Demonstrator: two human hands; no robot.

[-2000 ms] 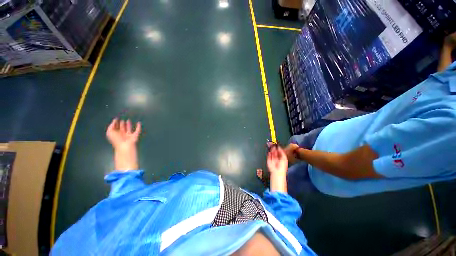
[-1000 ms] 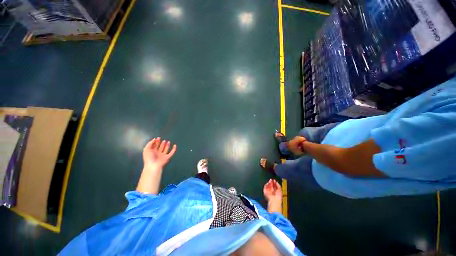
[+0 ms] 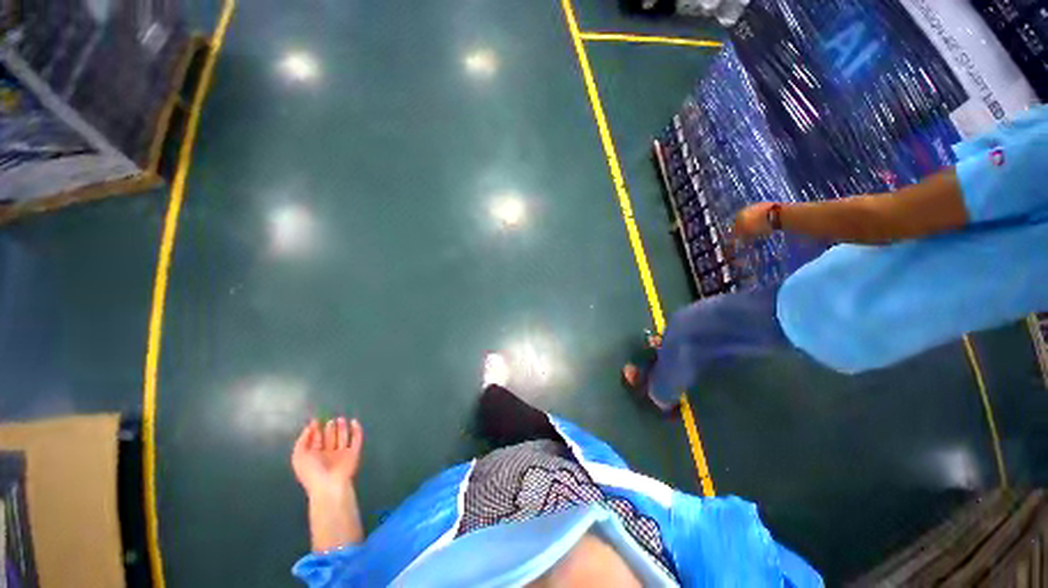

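Observation:
My left hand is held out over the green floor at the lower left of the view. It is bare and empty, with its fingers a little apart. My right hand is not in view; only the blue sleeve shows on that side. Nearest in front of me is the glossy green floor with yellow lane lines. My one foot shows ahead of the blue smock.
A person in a light-blue shirt stands close on the right, beside a film-wrapped stack of dark-blue boxes. A wrapped pallet load stands upper left. Brown cardboard lies lower left. Slatted brown material shows lower right.
My left hand has moved lower in view. My right hand has gone out of view. The other person's arm has swung out toward the wrapped stack, and my foot has shifted.

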